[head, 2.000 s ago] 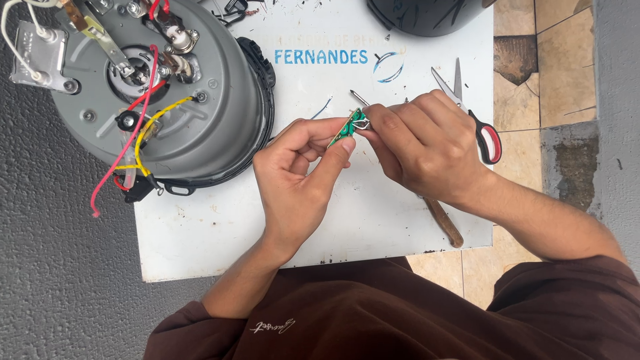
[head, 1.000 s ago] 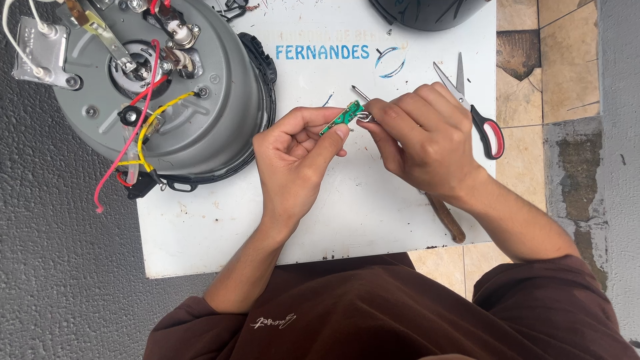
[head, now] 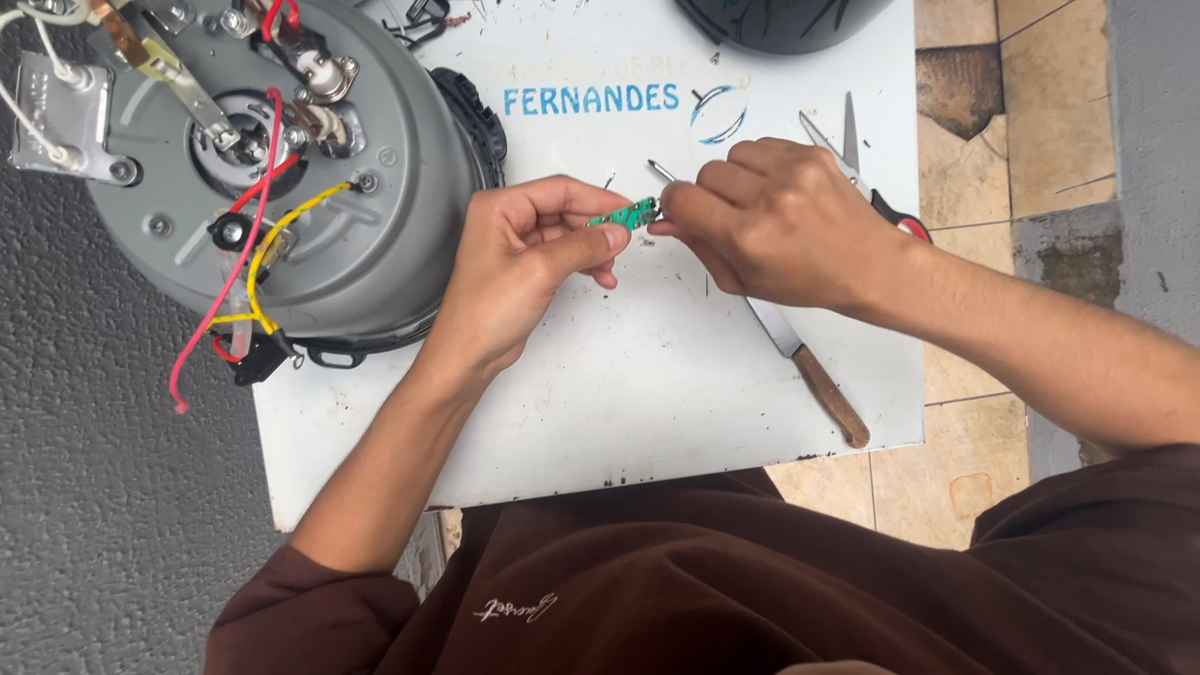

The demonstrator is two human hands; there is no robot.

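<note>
Between the thumb and fingers of my left hand (head: 539,258) is a small green circuit board (head: 626,217), tilted up to the right. My right hand (head: 769,220) pinches at the board's right end, where a small metallic part shows; my fingers hide most of what they grip there. A thin metal shaft with a pointed tip (head: 660,170) sticks out beside my right index finger; whether that hand holds it or it lies behind is unclear. Left of my hands lies a grey metal appliance body (head: 403,225) with its underside up, bearing red, pink and yellow wires (head: 253,272).
On the white tabletop (head: 600,394), which bears lettering, a wooden-handled knife (head: 830,394) lies below my right hand. Scissors with black and red handles (head: 900,216) lie partly behind my right wrist. A dark round container (head: 787,19) stands at the top edge, black cable pieces (head: 417,21) left of it.
My left hand has turned the green board to a flatter slant than two seconds ago. My right hand stays at the board's right end.
</note>
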